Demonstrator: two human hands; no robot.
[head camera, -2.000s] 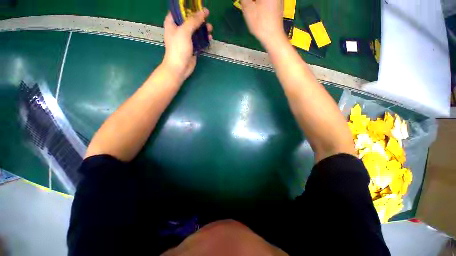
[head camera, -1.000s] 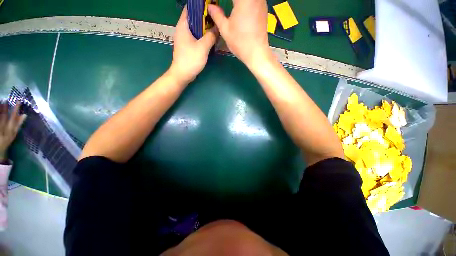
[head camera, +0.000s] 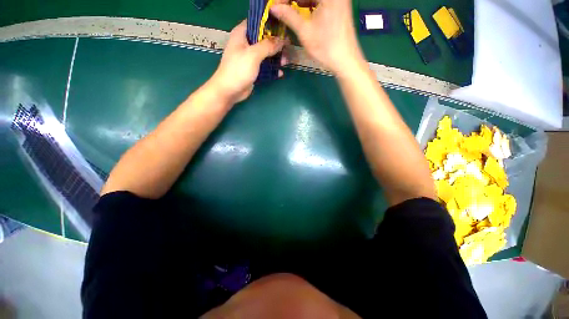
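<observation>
My left hand is shut on a stack of dark blue parts, held upright over the pale metal edge strip at the top of the view. Yellow pieces show on the stack's right side. My right hand is at the stack's right side, its fingers touching a yellow piece that is partly hidden by the fingers. Blue-and-yellow sets lie on the far green belt to the right, beside a dark part with a white square.
A heap of yellow pieces lies on a clear plastic bag at right. Bagged dark parts lie at left. A white sheet stands at upper right, with a cardboard box below. The metal edge strip crosses the far side.
My hands and the stack have shifted slightly right and nearer. The sets on the far belt have moved left, and some are out of view. The other person's hand at left has gone from view.
</observation>
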